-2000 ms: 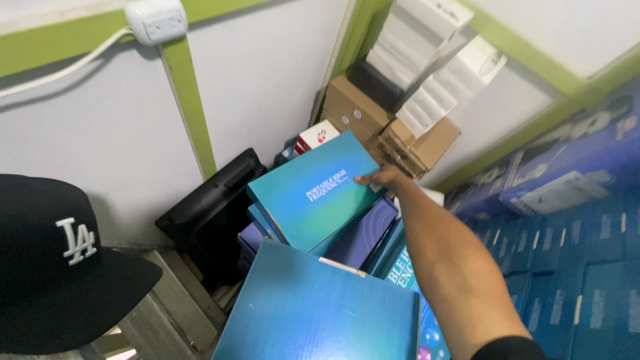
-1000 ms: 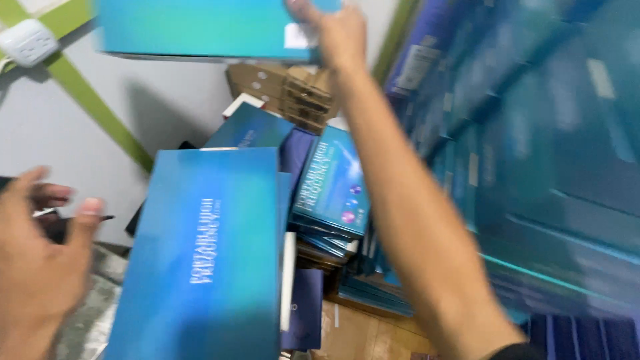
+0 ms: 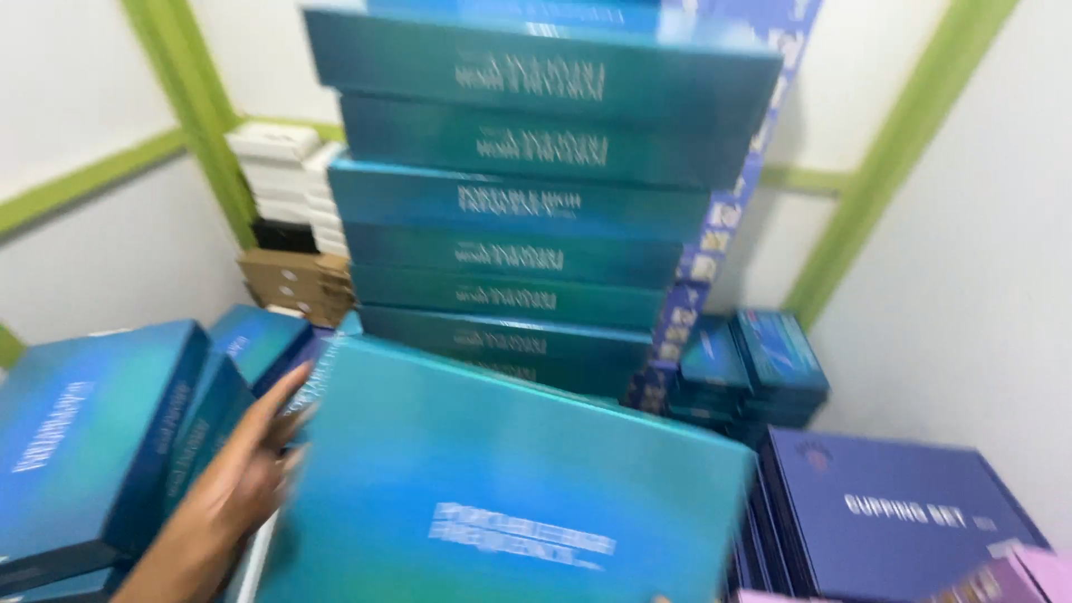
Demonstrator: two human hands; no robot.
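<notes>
A large teal-blue cardboard box [image 3: 519, 469] with printed lettering on its lid is tilted up in the near middle. My left hand [image 3: 255, 477] grips its left edge, with the fingers blurred and partly hidden. At the bottom edge of the view a tiny bit of skin, perhaps a fingertip of my right hand [image 3: 662, 599], shows against the box; the remainder of that hand is out of sight. Right behind the held box rises a tall stack of like teal boxes [image 3: 519, 209].
Teal boxes [image 3: 92, 444] are piled at the left. Brown cartons [image 3: 297, 280] and white boxes [image 3: 272, 142] stand in the back left corner. Smaller teal boxes [image 3: 779, 352], a purple box [image 3: 904, 519] and pink packaging [image 3: 1030, 578] are at the right, by a wall.
The view has swung right to the tall stack. My left hand, apart from any box a second ago, is now at the held box's edge. My right arm has left the view.
</notes>
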